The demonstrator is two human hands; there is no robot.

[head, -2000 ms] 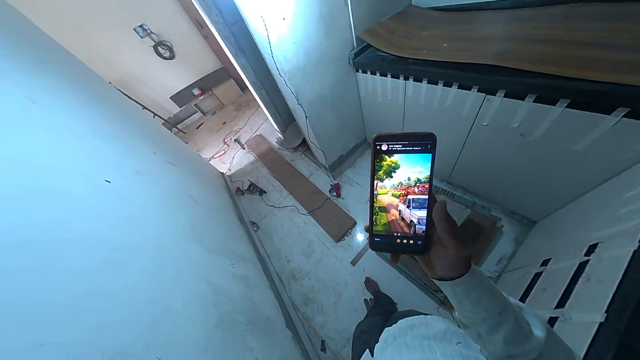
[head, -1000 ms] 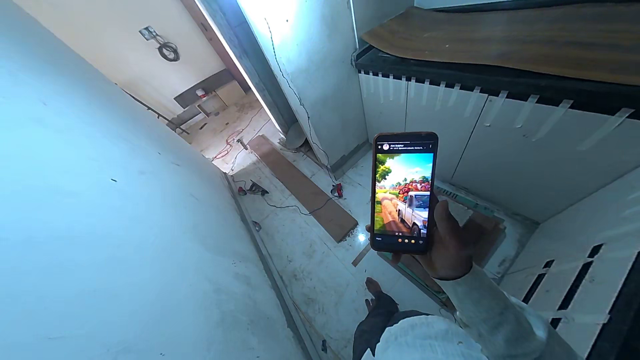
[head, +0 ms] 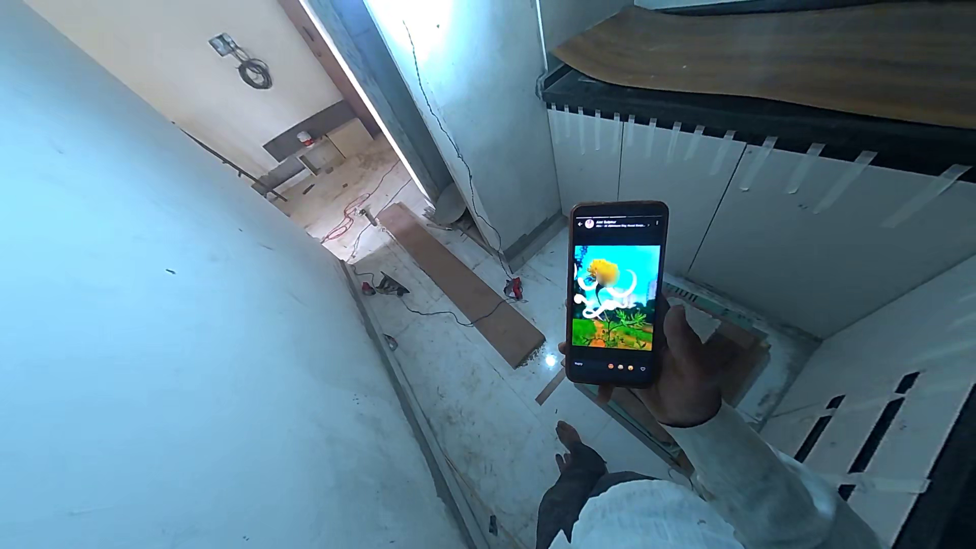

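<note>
A smartphone is held upright in my right hand, the thumb along its right edge and fingertips showing at its left edge. Its lit screen shows a picture of a yellow flower against blue sky, with white curly shapes and green leaves. My left hand is not in view. Beyond the phone, a long brown board lies on the pale tiled floor, with a dark cable across it. A red plug-like item rests beside the board.
White cabinet fronts with tape strips stand under a dark counter, which bears a curved wood-grain sheet. A pale wall runs along the left. A dark power tool lies on the floor. Past the doorway hang coiled wires.
The picture on the phone's screen has changed from a white vehicle on a country road to a yellow flower. My right hand keeps its hold on the phone.
</note>
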